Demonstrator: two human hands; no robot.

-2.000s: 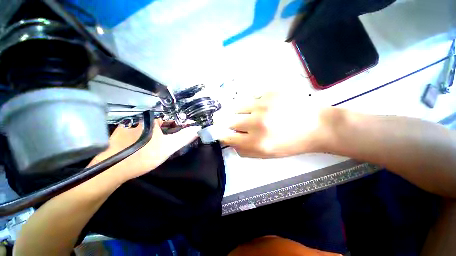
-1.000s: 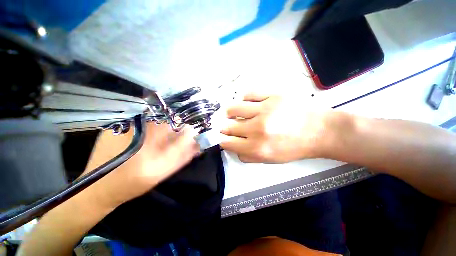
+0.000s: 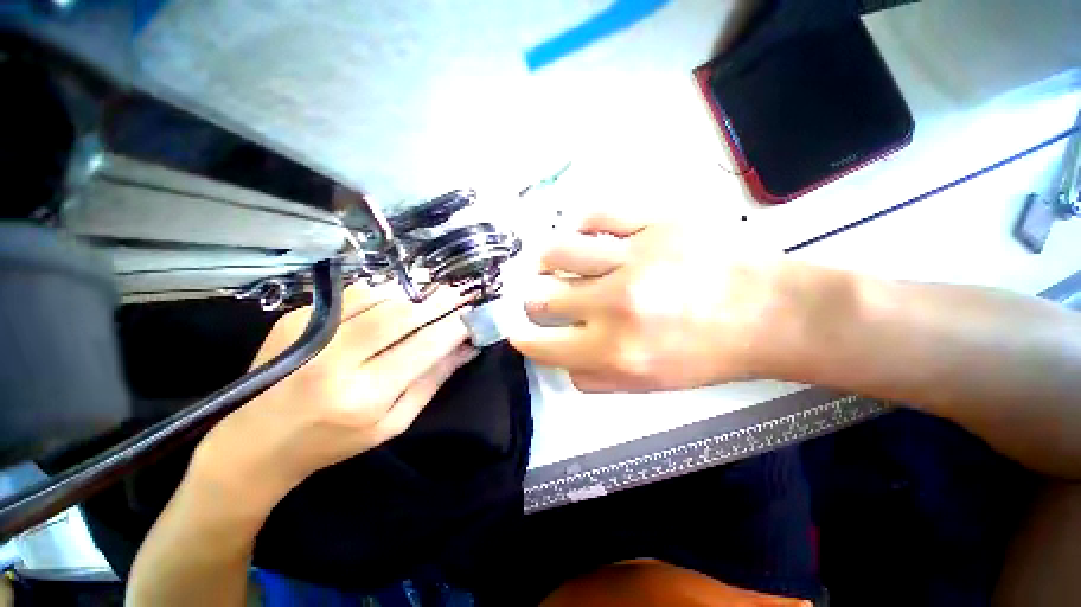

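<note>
Black fabric [image 3: 439,439] lies under the sewing machine's needle area and hangs over the table's front edge. My left hand [image 3: 356,362] lies flat on it, fingers extended towards the shiny metal parts of the needle area [image 3: 468,255]; whether it grips the fabric is hidden. My right hand [image 3: 640,308] is just right of the needle area, fingers curled, partly washed out by glare. A small grey label-like piece [image 3: 481,325] shows between the two hands at the fabric's edge, touching or close to my right fingertips; its hold is unclear.
A black phone with a red edge [image 3: 812,113] lies on the white table behind my right hand. A ruler strip [image 3: 711,445] runs along the front edge. A curved dark bar [image 3: 225,409] crosses above my left forearm. A dark line runs right to a metal piece [image 3: 1037,223].
My left hand has shifted and straightened its fingers on the fabric beside the needle area. My right hand has stayed nearly in place. The view has tilted slightly.
</note>
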